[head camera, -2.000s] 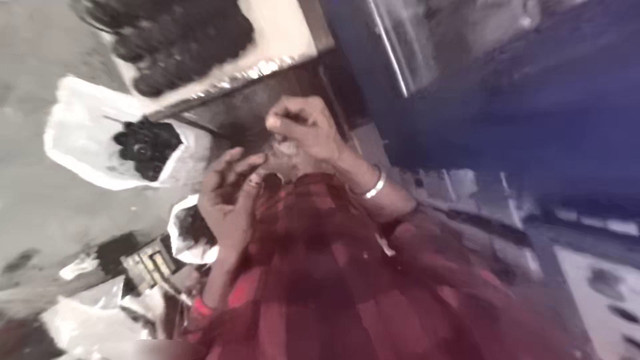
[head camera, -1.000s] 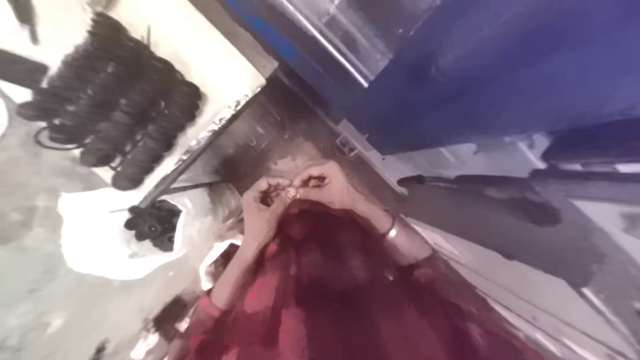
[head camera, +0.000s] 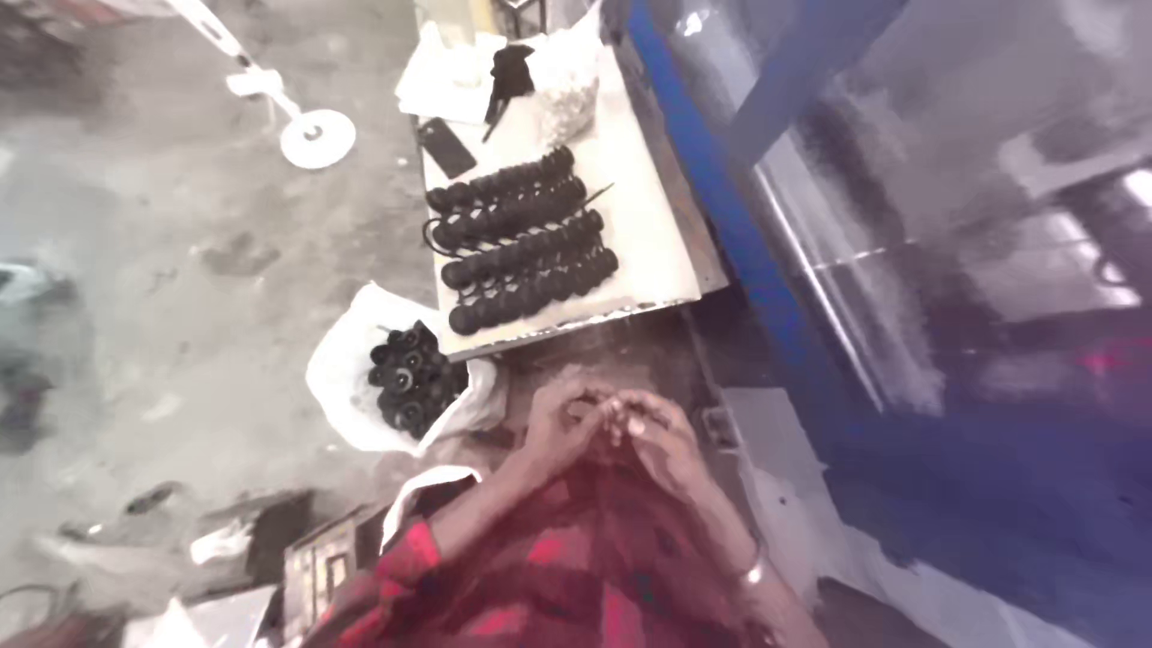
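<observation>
My left hand (head camera: 562, 421) and my right hand (head camera: 661, 436) meet in front of my chest, fingertips together. Whether something small is pinched between them cannot be made out. Just beyond them is the near edge of a white-topped table (head camera: 657, 261), which bears several rows of round black parts (head camera: 526, 243). Left of my left hand, a white sack (head camera: 342, 378) stands with its mouth wide, holding similar black ring-shaped parts (head camera: 409, 373).
On the table's far part lie a dark flat phone-like object (head camera: 446, 148), a clear plastic bag (head camera: 567, 99) and white sheets or bags (head camera: 445, 76). A blue machine (head camera: 900, 486) borders the right side. A white round-based stand (head camera: 317, 139) is on the floor, and a box (head camera: 328, 562) stands lower left.
My hands were apart two seconds ago and have come together at the fingertips. The view has swung, showing more of the table.
</observation>
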